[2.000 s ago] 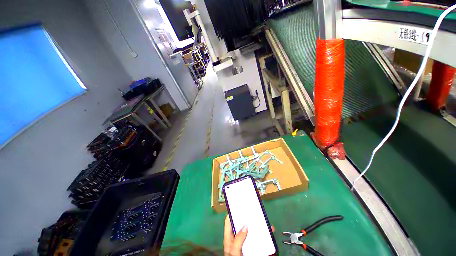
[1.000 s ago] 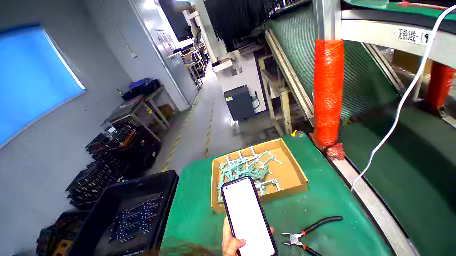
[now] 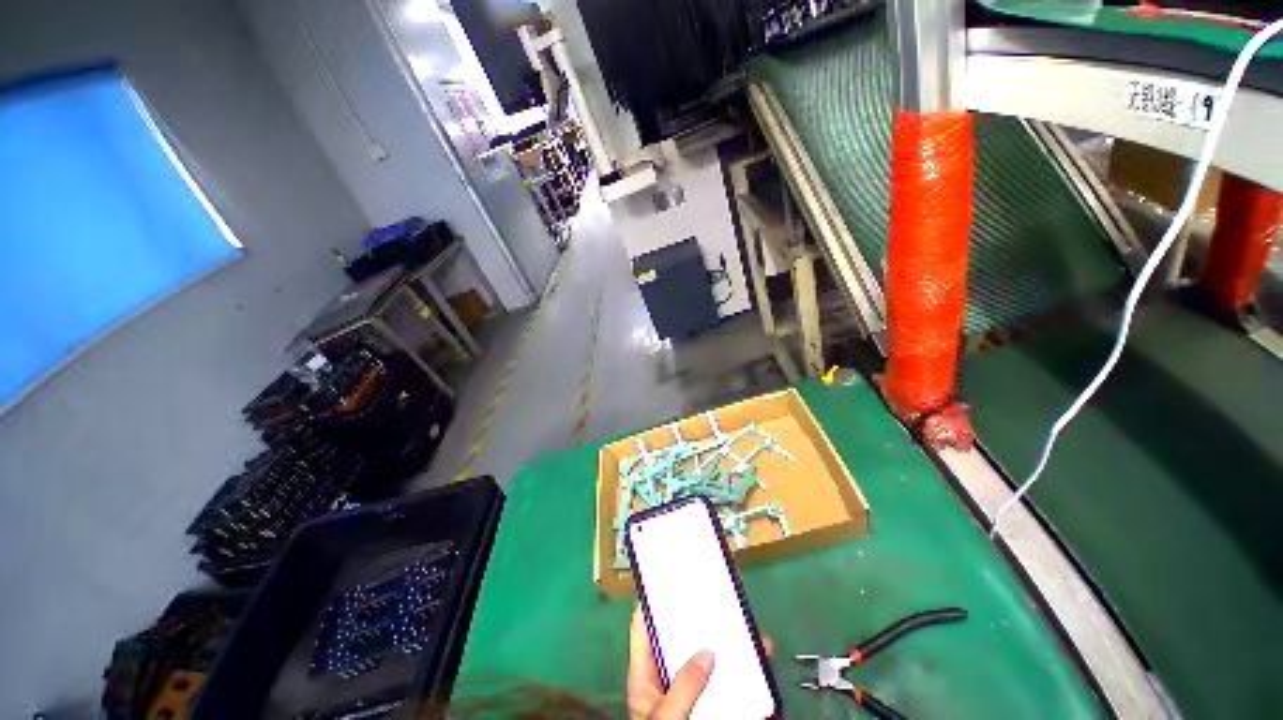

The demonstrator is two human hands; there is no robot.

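A smartphone [image 3: 697, 598] with a blank white lit screen and dark edge is upright near the bottom centre. My bare left hand [image 3: 668, 686], cut off by the bottom edge, holds it, with the thumb over the lower screen and a fingertip at its right edge. My right hand is not in view. Behind the phone, a shallow cardboard tray [image 3: 809, 492] holds tangled pale teal pieces [image 3: 704, 471]; the phone hides part of the tray's front. Side cutters [image 3: 840, 667] with red and black handles lie open on the green mat [image 3: 549, 591] to the right.
A black tote [image 3: 479, 563] at left holds a dark board [image 3: 383, 612] with shiny dots. Dark carriers [image 3: 267, 492] are stacked along the wall. At right are a red-wrapped post [image 3: 927, 260], a hanging white cable [image 3: 1126, 317] and a dark green conveyor belt [image 3: 1126, 464]. An aisle runs ahead.
My left thumb has moved up and further onto the phone screen. The phone, tray and cutters have stayed in place.
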